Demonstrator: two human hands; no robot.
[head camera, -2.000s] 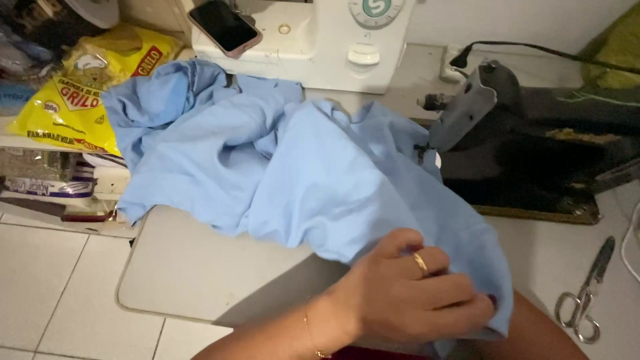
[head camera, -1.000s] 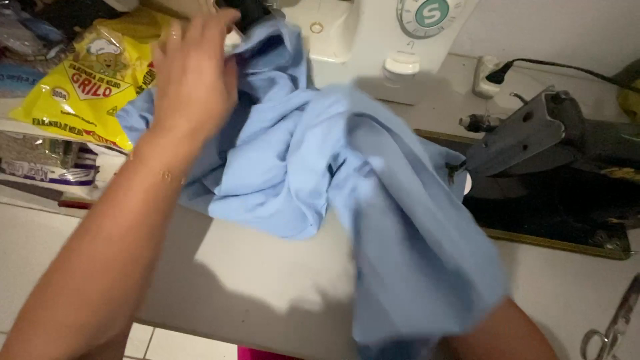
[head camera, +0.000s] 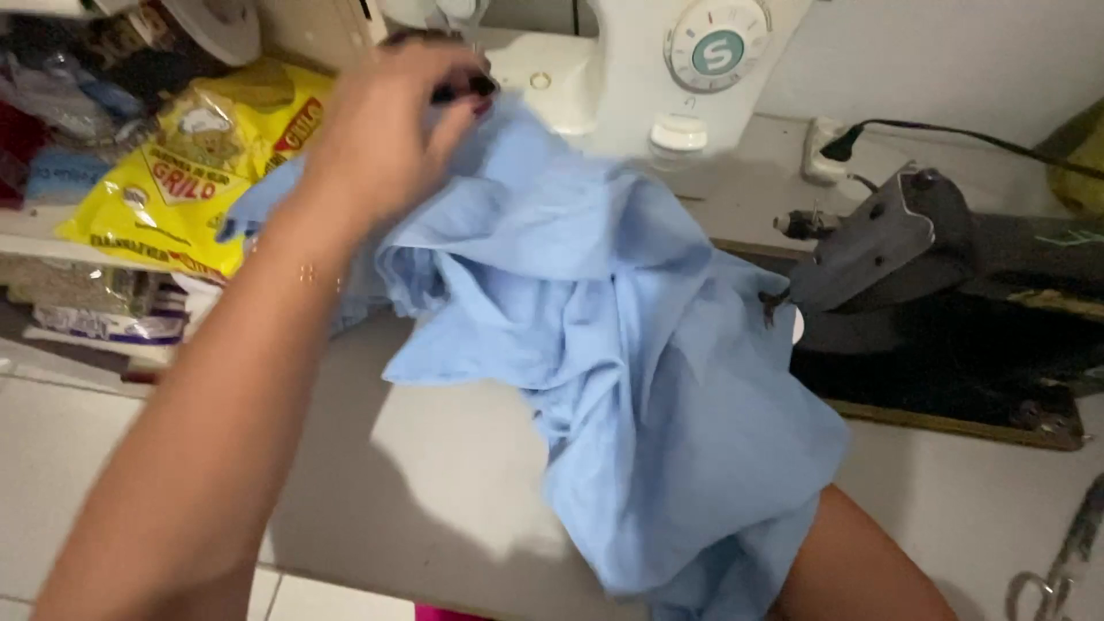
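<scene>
A light blue fabric garment (head camera: 604, 285) lies bunched across the table, its right side draped toward the lower edge. My left hand (head camera: 379, 129) is at the garment's upper left part, thumb and fingers bent around a small dark area; blur hides whether cloth or something else is pinched. A thin bracelet is on this wrist. My right hand is hidden under the garment; only the right forearm (head camera: 871, 561) shows at lower right. At the garment's right edge stands the head of a black sewing machine (head camera: 888, 241), whose needle area touches or nearly touches the cloth.
Behind stands a white sewing machine (head camera: 716, 95) with a round dial. A yellow food bag (head camera: 190, 164) and other packets sit on a shelf at left. Metal scissors (head camera: 1056, 569) lie at lower right. A black plug (head camera: 841, 147) sits in a white socket block by the wall.
My left hand has moved from the garment's lower right part up to its upper left part. The garment has been lifted and rebunched. The phone seen earlier is no longer plainly visible.
</scene>
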